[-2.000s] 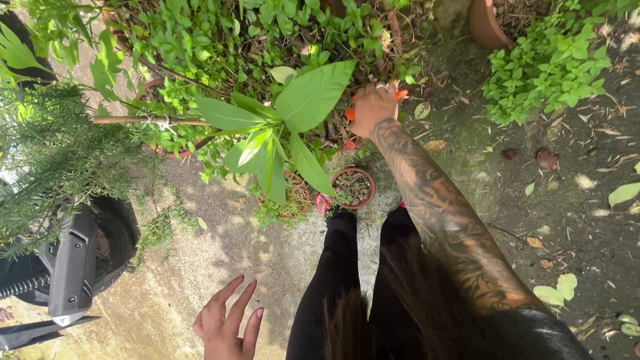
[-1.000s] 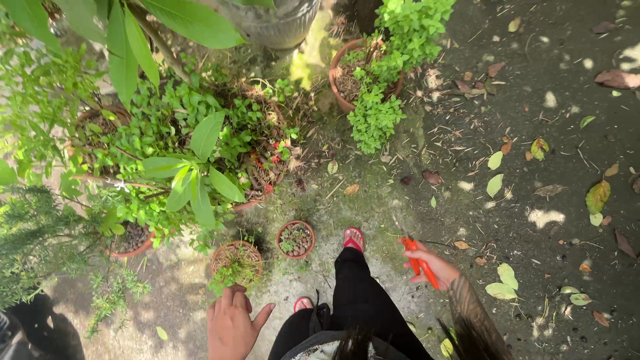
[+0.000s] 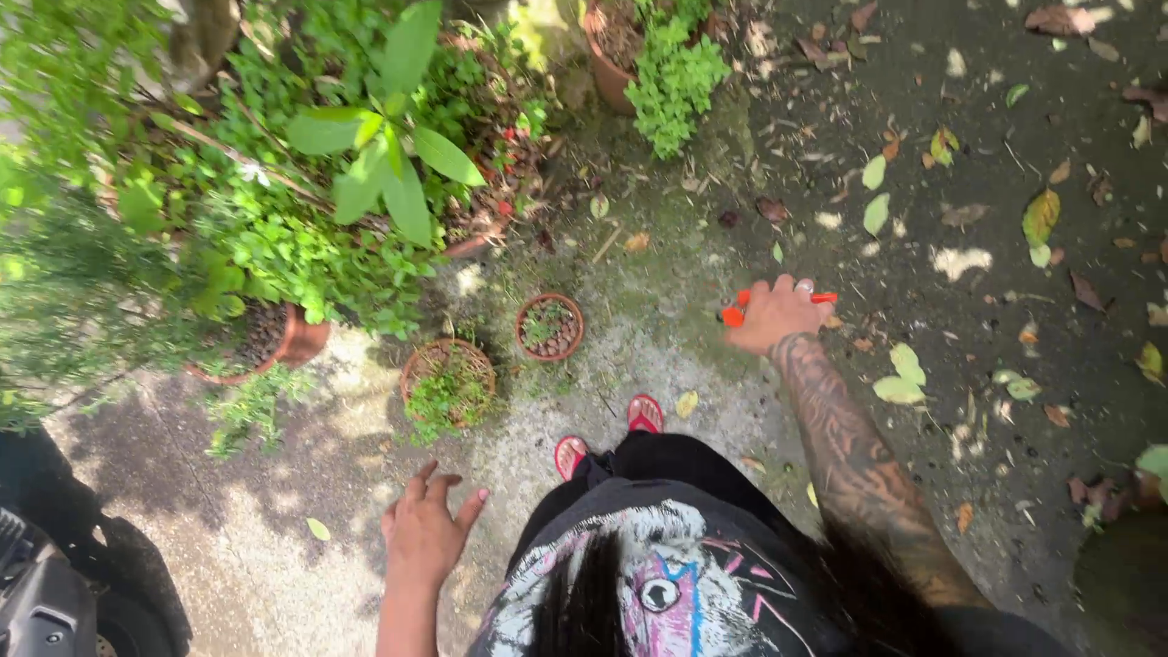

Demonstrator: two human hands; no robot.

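Note:
My right hand (image 3: 780, 315), a ring on one finger, is closed around an orange-handled hand tool (image 3: 734, 315), held out over the ground to the right of my feet. The fingers hide much of the tool, so its kind cannot be told. My left hand (image 3: 429, 525) holds nothing, its fingers apart, over the concrete below a small clay pot of trailing green plants (image 3: 449, 388). Beside that pot stands a smaller round clay pot with pebbles and a little plant (image 3: 549, 327).
Leafy potted plants (image 3: 392, 164) crowd the upper left. A terracotta pot (image 3: 611, 68) with a bushy herb (image 3: 675, 91) stands at the top. Part of a motor vehicle (image 3: 46, 584) shows lower left. Fallen leaves (image 3: 899, 388) lie on the right-hand ground. My feet wear red sandals (image 3: 645, 412).
My right hand has moved away from the leafy plants, out to the right, with the orange-handled tool in it. My left hand stays empty. The view has shifted widely.

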